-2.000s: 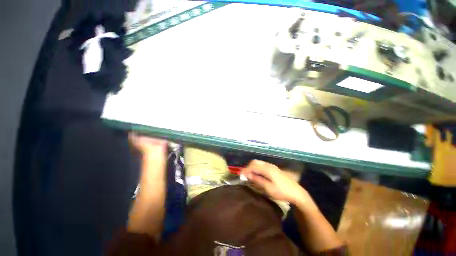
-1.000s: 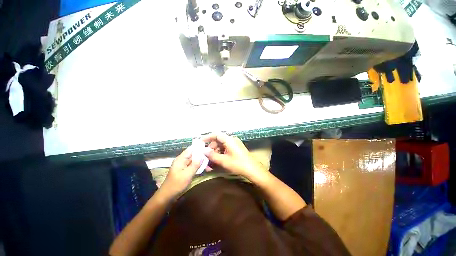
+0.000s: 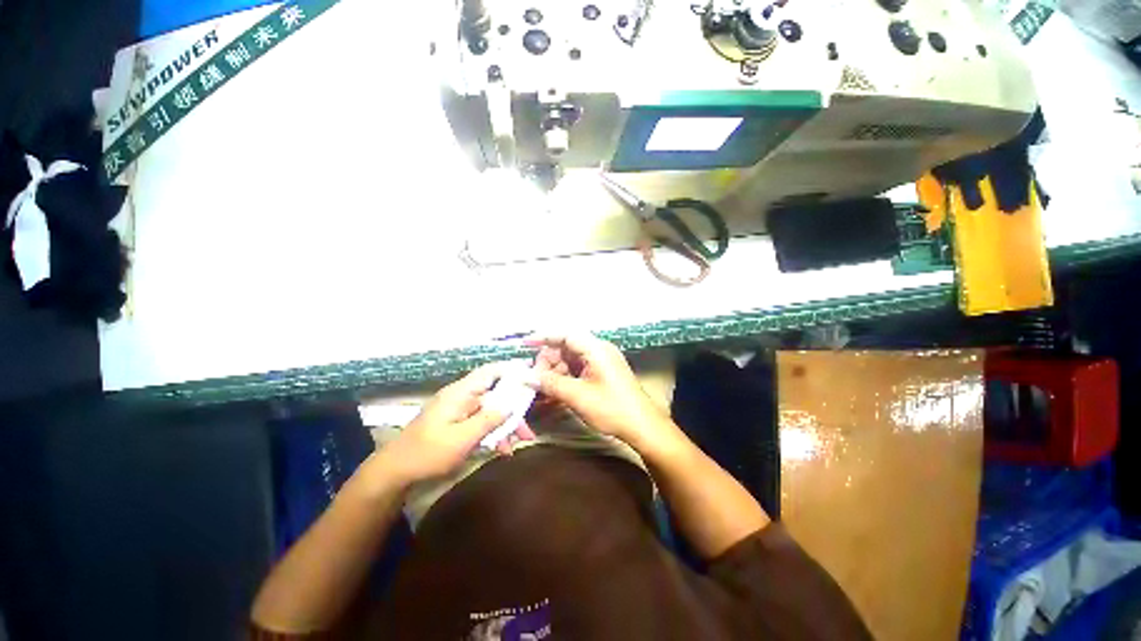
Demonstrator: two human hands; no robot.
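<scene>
A small folded white strip (image 3: 508,398) is held between my two hands, just in front of the table's green edge and above the lap. My left hand (image 3: 453,426) grips its left side. My right hand (image 3: 588,386) has its fingers and thumb on the strip's right upper end. Both hands are bare. The fingers cover part of the strip, so its full length cannot be told.
The white table (image 3: 288,251) holds the sewing machine (image 3: 751,125), scissors (image 3: 676,238) and a black pad (image 3: 832,233). A yellow-orange pouch (image 3: 1001,257) hangs at right. A black bundle (image 3: 75,238) is far left. A brown board (image 3: 876,488), red stool (image 3: 1064,407) and blue crate (image 3: 1039,551) stand right.
Two seconds ago my hands were apart below the table edge; since one second ago both hold the white strip together. The fingers have shifted slightly on it. The view has turned right since the first frame.
</scene>
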